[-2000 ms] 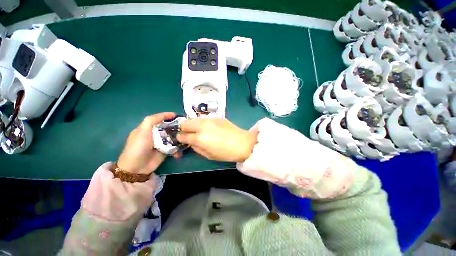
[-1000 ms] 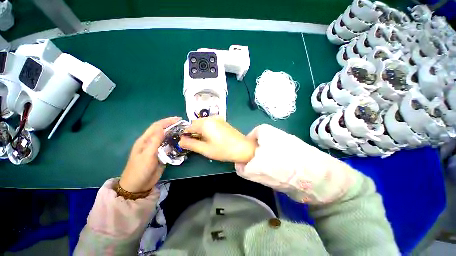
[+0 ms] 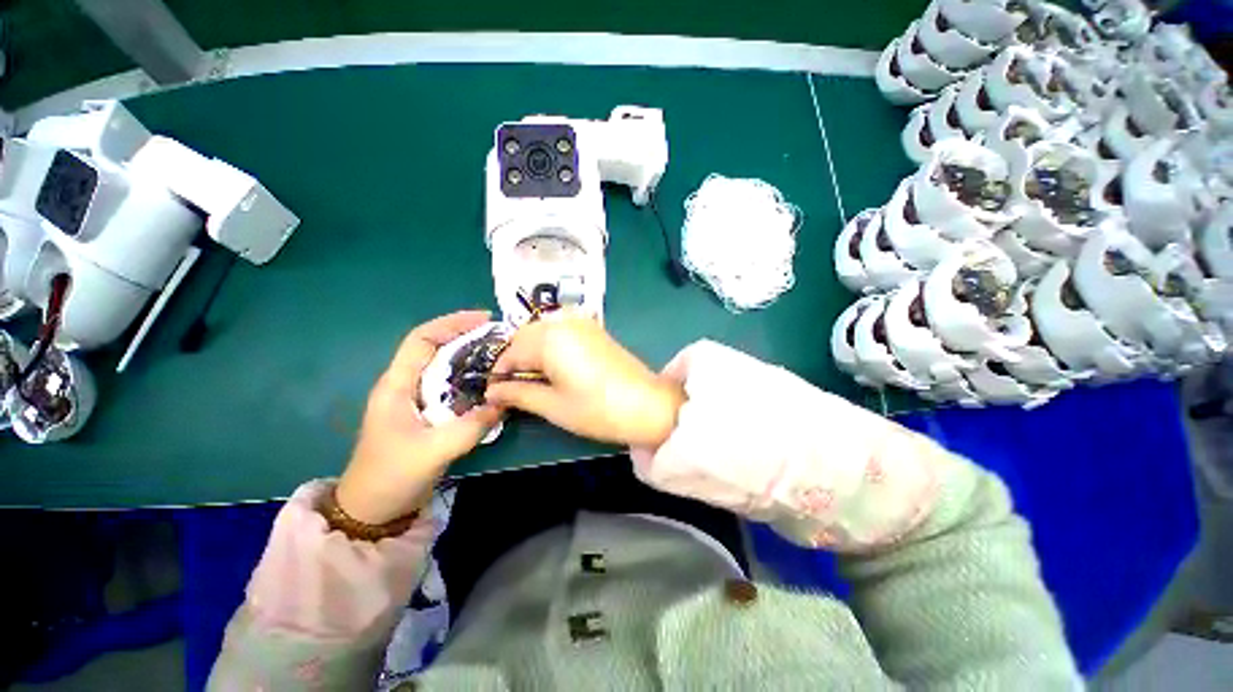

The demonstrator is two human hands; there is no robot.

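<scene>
A white camera body [image 3: 548,223] lies on the green mat with its dark square lens panel at the far end and its round opening towards me. Thin wires [image 3: 536,306] come out of the opening. My left hand [image 3: 410,406] holds a white round base housing [image 3: 440,380] with dark and metallic electronics inside, just left of the body's near end. My right hand [image 3: 575,379] has its fingertips pinched at the wires at the housing's right side. The fingers hide the wire ends, and a connector cannot be made out.
White camera bodies [image 3: 115,250] with wired round ends lie at the left. A coil of thin white strands [image 3: 740,241] and a short black cable [image 3: 672,257] lie right of the body. Stacked white housings [image 3: 947,304] stand at the right. A white rail [image 3: 541,52] runs behind.
The housing has turned in my left hand and its white rim shows more. My right fingertips have shifted slightly, and wires now show between the opening and my fingers. The whole view has moved a little.
</scene>
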